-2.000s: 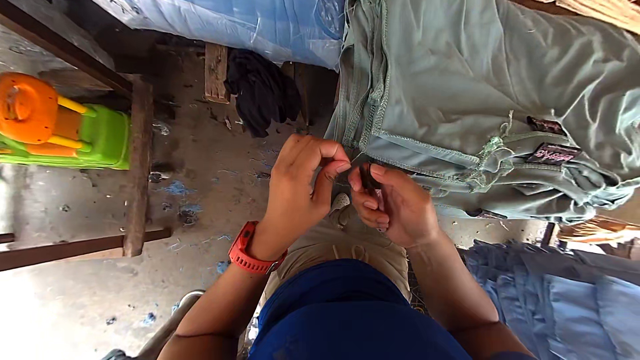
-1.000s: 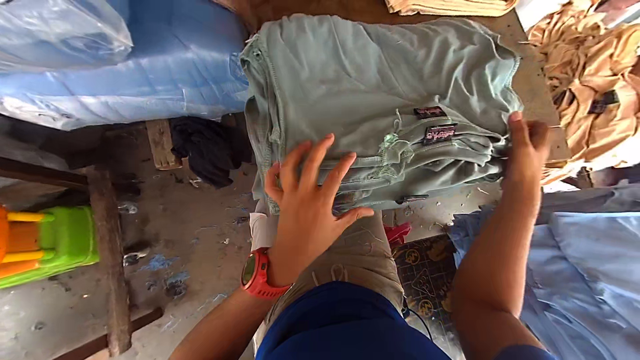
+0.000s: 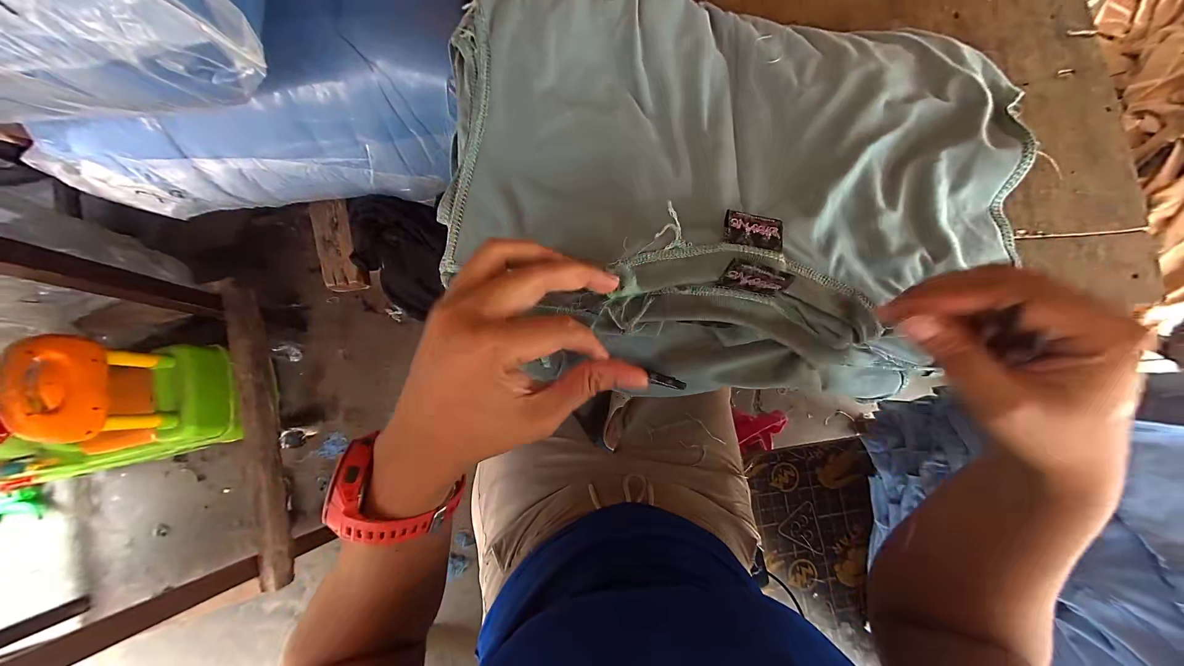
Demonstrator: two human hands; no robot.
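A stack of grey-green garments with overlocked seams lies in front of me on a wooden table. Two black labels with pink writing, an upper one and a lower one, sit at the layered near edges, and loose threads stick up beside them. My left hand, a red watch on its wrist, is over the near left edge with thumb and fingers apart. Thumb and fingertips of my right hand pinch the garment edge at the right; a small dark object lies in its palm, blurred.
Blue plastic-wrapped bundles stand at the upper left, with a dark cloth beneath. A wooden frame and a green and orange plastic toy are at the left. Tan fabric and blue fabric lie at the right.
My hands were close together two seconds ago, then spread over the garments, the right at their far right edge. The right hand has since come nearer to me. The view has shifted.
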